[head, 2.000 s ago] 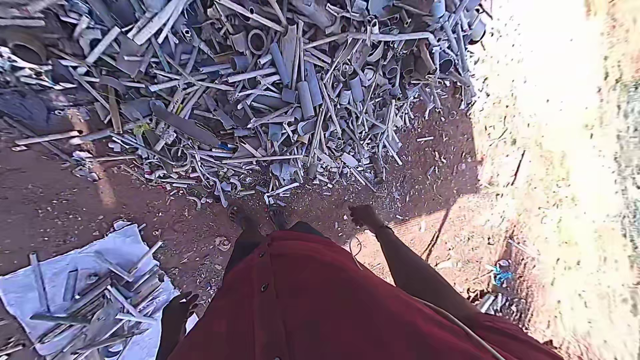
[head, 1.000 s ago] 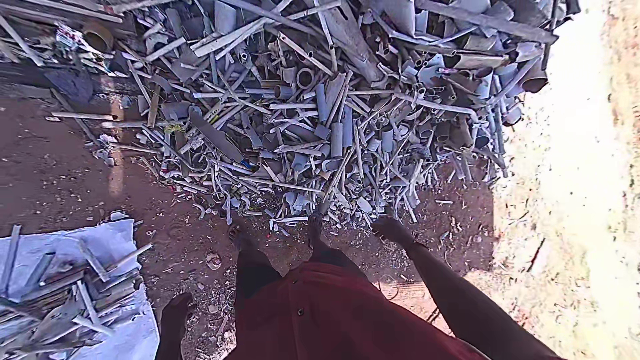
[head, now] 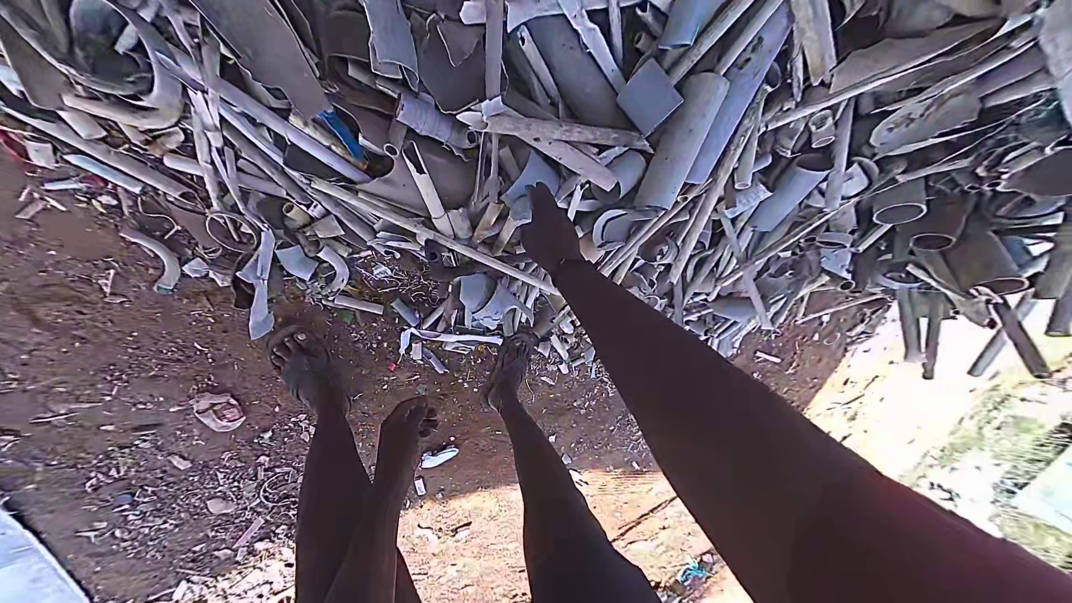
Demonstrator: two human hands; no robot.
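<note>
My right hand [head: 550,233] is stretched out over the near part of a heap of scrap plastic pipes. Its fingertips meet a curved grey pipe fragment [head: 533,177]; whether they grip it is hidden by the dark hand. Just right of the hand lies a curved pale pipe piece [head: 618,226], and a wide grey pipe [head: 682,142] leans further up. Low between the two legs hangs my left hand [head: 408,421], its fingers curled with nothing seen in them. It is over the dirt, apart from the heap.
Both bare feet, the left foot [head: 308,368] and the right foot [head: 508,368], stand at the heap's near edge. A long thin pipe [head: 435,237] slants across in front. Pipe ends [head: 997,272] jut out at right. A pale sheet [head: 33,561] shows at bottom left.
My right hand has moved from beside the body, over bare ground, out onto the heap. My left hand now hangs between the legs. The view has come much closer to the heap.
</note>
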